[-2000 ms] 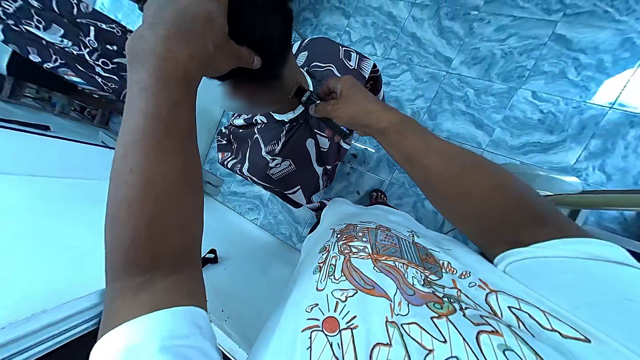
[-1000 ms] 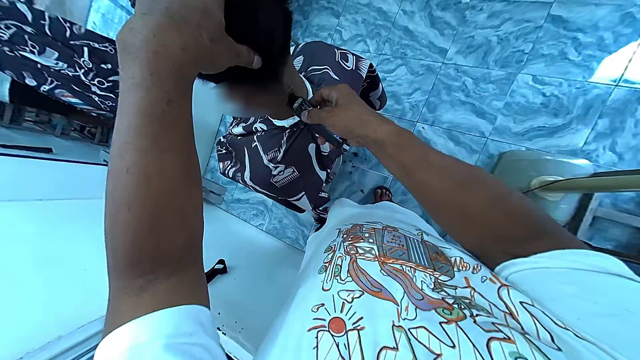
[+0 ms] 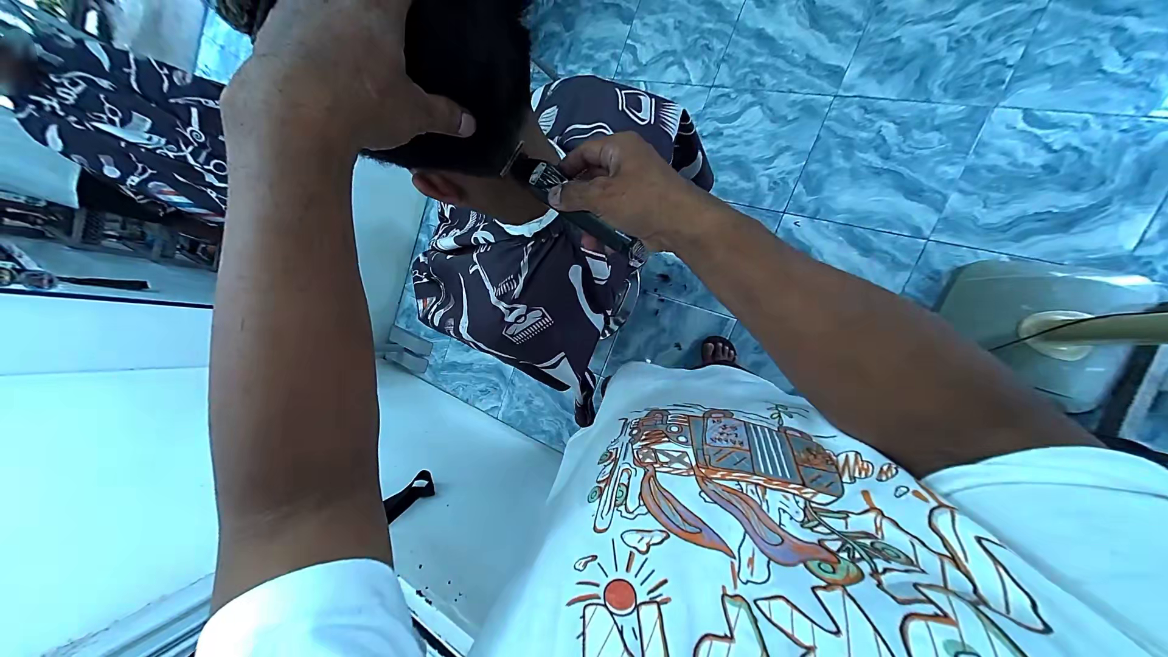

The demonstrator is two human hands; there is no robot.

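My left hand (image 3: 342, 82) rests on the dark hair of a seated person's head (image 3: 470, 82), its thumb lying on the hair. Held in my right hand (image 3: 625, 187) is a black hair clipper (image 3: 598, 228), its blade end at the hairline on the back of the neck. A white neck band (image 3: 527, 226) circles the neck above a dark barber cape (image 3: 538, 292) printed with white barber tools. What my left fingers do on the far side of the head is hidden.
A mirror at the left reflects the patterned cape (image 3: 137, 128). White counter surfaces (image 3: 100, 456) run along the left, with a black strap (image 3: 411, 495) on one. Blue marbled floor tiles (image 3: 876, 155) bear hair clippings. A pale base with a pole (image 3: 1049, 319) stands at the right.
My right hand and the clipper have shifted slightly at the neck. My left hand remains on the head.
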